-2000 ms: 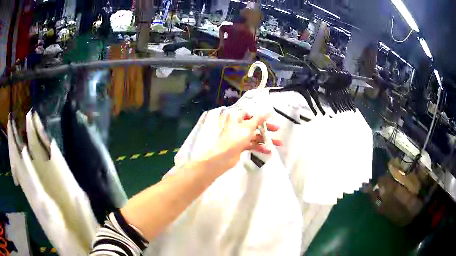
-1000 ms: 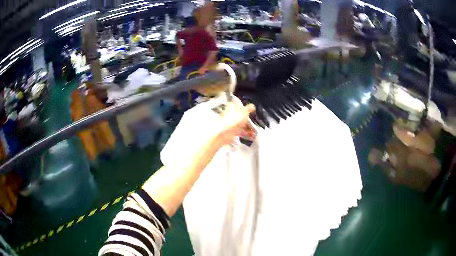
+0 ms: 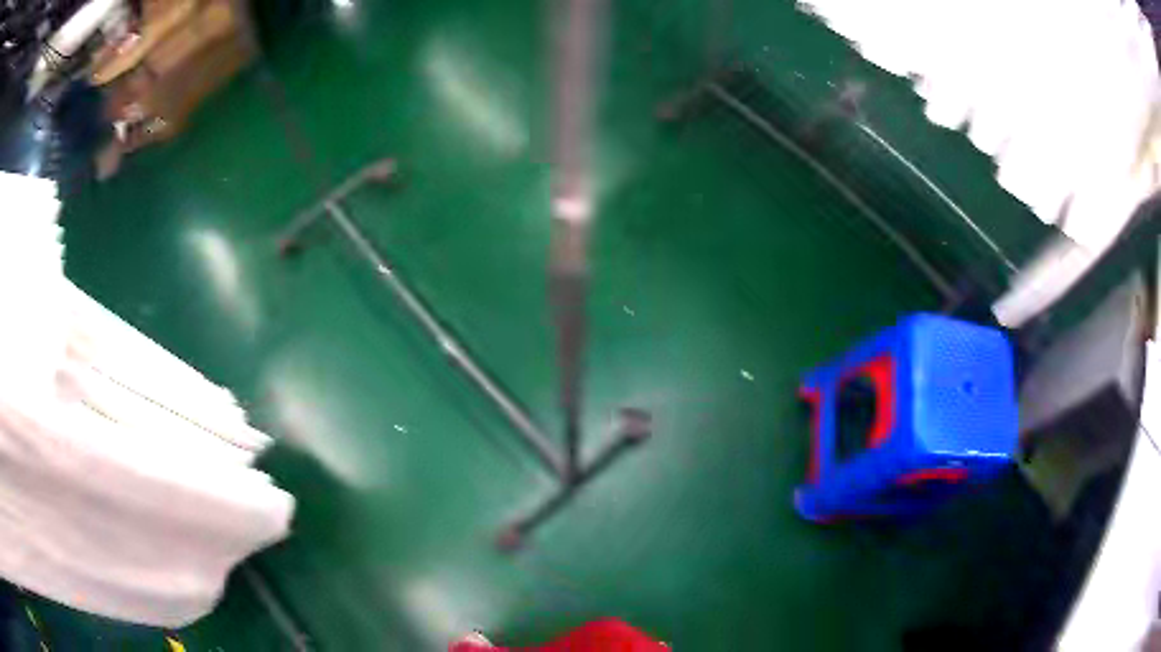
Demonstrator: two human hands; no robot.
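Observation:
No hand of mine can be made out. White garments [image 3: 127, 471] hang in a bunch at the left edge, their lower hems showing. More white garments [image 3: 1006, 89] hang at the upper right. A grey metal rail stand [image 3: 569, 318] rises upright in the middle, with its foot bar on the floor and a long low bar running to the upper left. The garments' tops and hangers are out of the picture.
A blue stool with red parts [image 3: 961, 389] stands at the right beside a greyish box-like thing [image 3: 1082, 369]. Another rail base [image 3: 828, 178] lies behind. Brown cartons [image 3: 191, 70] are at upper left. A red thing [image 3: 598, 636], unclear, is cut off at the bottom edge.
The view has swung down from the hanging garments to the green floor. My left hand, earlier at the white hanger and garment, has gone out of view. The blue stool has come into view.

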